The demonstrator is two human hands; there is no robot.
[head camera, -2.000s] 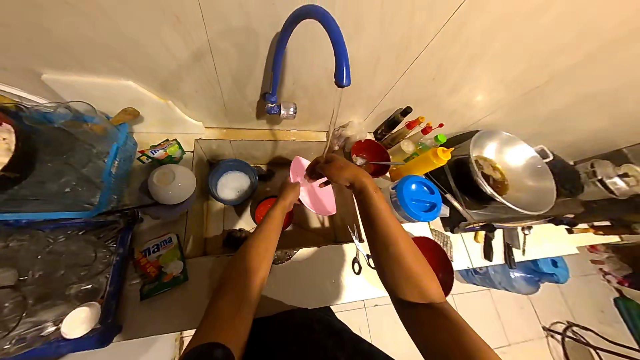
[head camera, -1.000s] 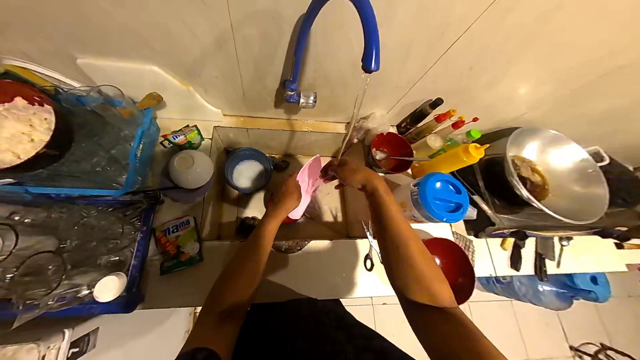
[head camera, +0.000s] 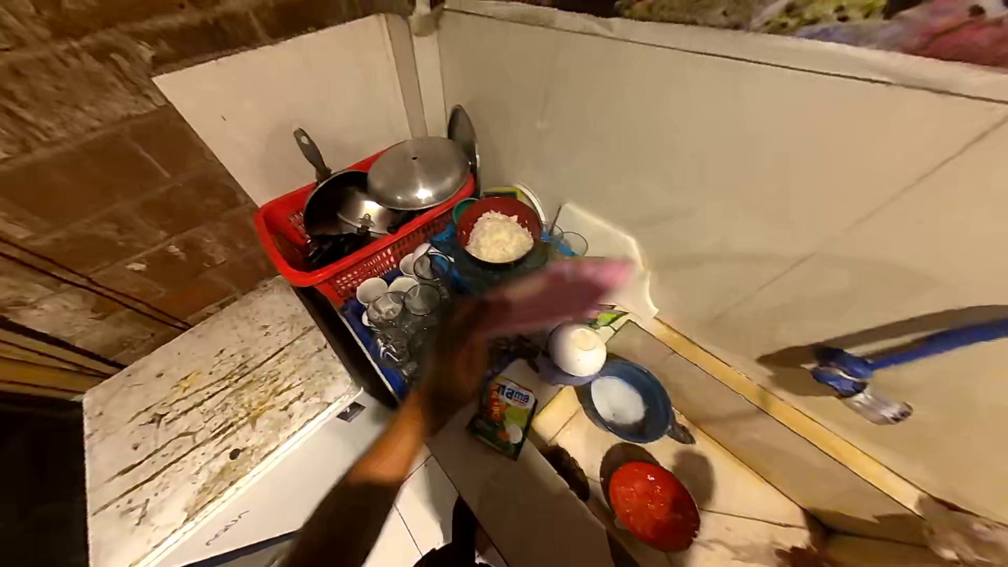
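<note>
My left hand [head camera: 461, 346], blurred by motion, grips a pink plastic dish [head camera: 559, 295] and holds it out over the dish racks at the left of the sink. Just beyond the dish stands a dark red bowl of white food [head camera: 499, 232]. Glasses and white cups [head camera: 394, 303] sit in a blue rack behind my fingers. To the right of the dish, a white bowl [head camera: 577, 350] rests upside down beside a blue pan with white suds [head camera: 630, 400]. My right hand is outside the view.
A red plastic basket [head camera: 378, 260] holds a pan and a metal lid [head camera: 418, 173]. A red bowl [head camera: 654, 505] lies in the sink. A detergent packet [head camera: 504, 416] is on the counter edge. The blue faucet [head camera: 846, 370] juts from the wall; a stained white appliance top [head camera: 213, 425] is at the left.
The view has swung far to the left. My left hand has carried the pink dish from the running water at the sink toward the racks. My right hand has left the view.
</note>
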